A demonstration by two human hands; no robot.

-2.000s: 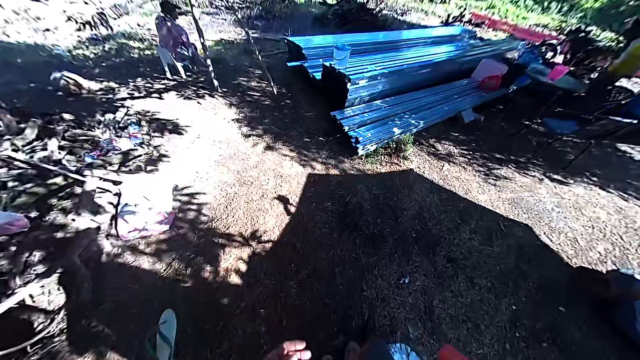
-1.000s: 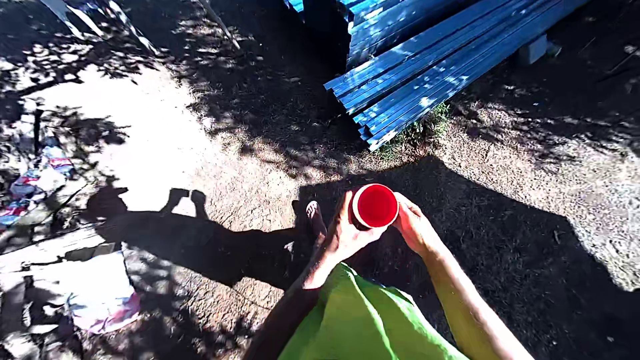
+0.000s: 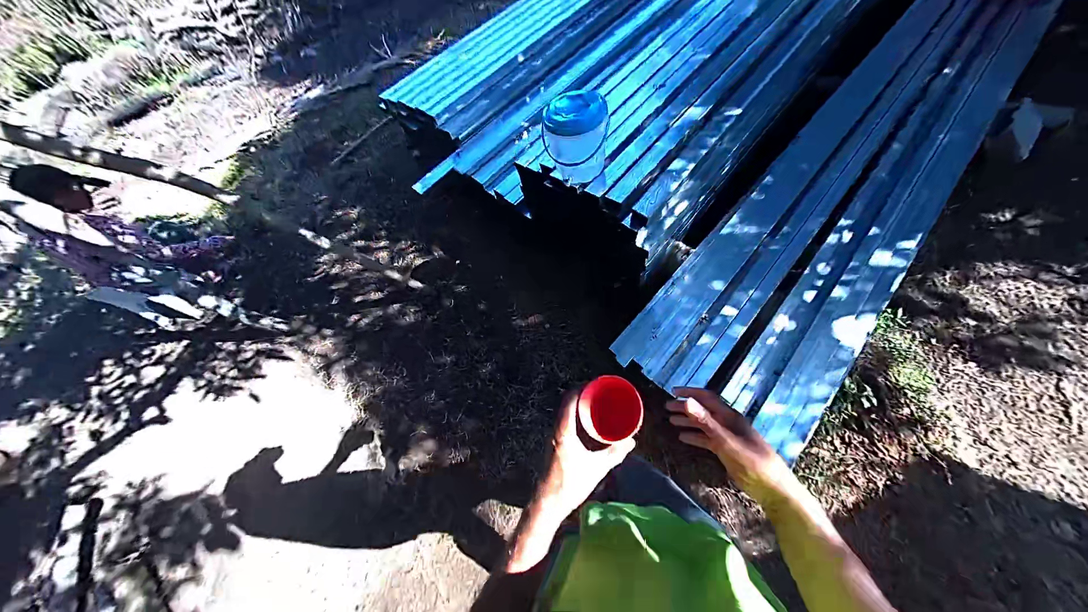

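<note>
A red cup (image 3: 610, 410) with a pale rim, seen from above, sits in my left hand (image 3: 576, 455), whose fingers wrap around its side. Just right of the cup is my right hand (image 3: 718, 429), apart from it, with its fingers partly spread and nothing seen in them. Beyond both hands, a clear plastic bucket with a blue lid (image 3: 576, 136) and a thin handle stands upright on a stack of ribbed metal sheets (image 3: 680, 102). The inside of the cup looks red; whether it holds anything I cannot tell.
A second, lower stack of metal sheets (image 3: 816, 221) reaches close to my right hand. Thin wooden poles (image 3: 110, 161) lean at the left, where a person (image 3: 93, 229) is near them. Dry ground (image 3: 323, 510) lies in patchy shade, with a weed clump (image 3: 901, 365) by the sheets.
My right hand has come off the red cup, which it touched a second ago. The cup stays in my left hand. The view has swung toward the metal stacks and bucket.
</note>
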